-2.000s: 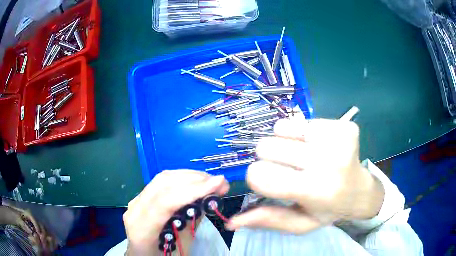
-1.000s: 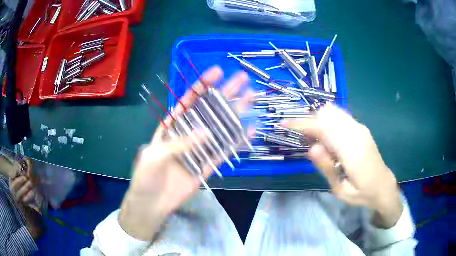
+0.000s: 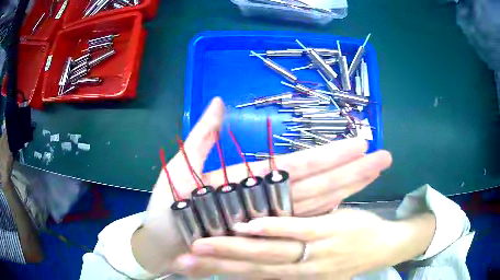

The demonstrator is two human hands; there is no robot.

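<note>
Several silver micro motors [image 3: 230,205] lie side by side across my left palm, dark ends with pale centres facing up, thin red lead wires [image 3: 223,158] pointing away from me. My left hand [image 3: 164,219] is under them, its thumb raised and its fingers stretched to the right. My right hand [image 3: 329,240], with a ring on one finger, lies flat across the near part of the motors, its fingertips against them. The motors' near ends are hidden by it. The blue tray [image 3: 219,36] behind my hands holds many loose motors [image 3: 323,117], mostly in its right half.
Red parts bins [image 3: 101,97] with short metal cylinders stand at the left. White scraps [image 3: 67,146] lie on the green bench [image 3: 422,131]. A clear plastic box [image 3: 307,12] is at the back. Greyish bags [image 3: 485,33] are at the far right. A person's arm [image 3: 22,219] shows at lower left.
My left hand has turned so the motors' wired ends face up and its fingers point right. My right hand has moved from above the tray to lie over the motors.
</note>
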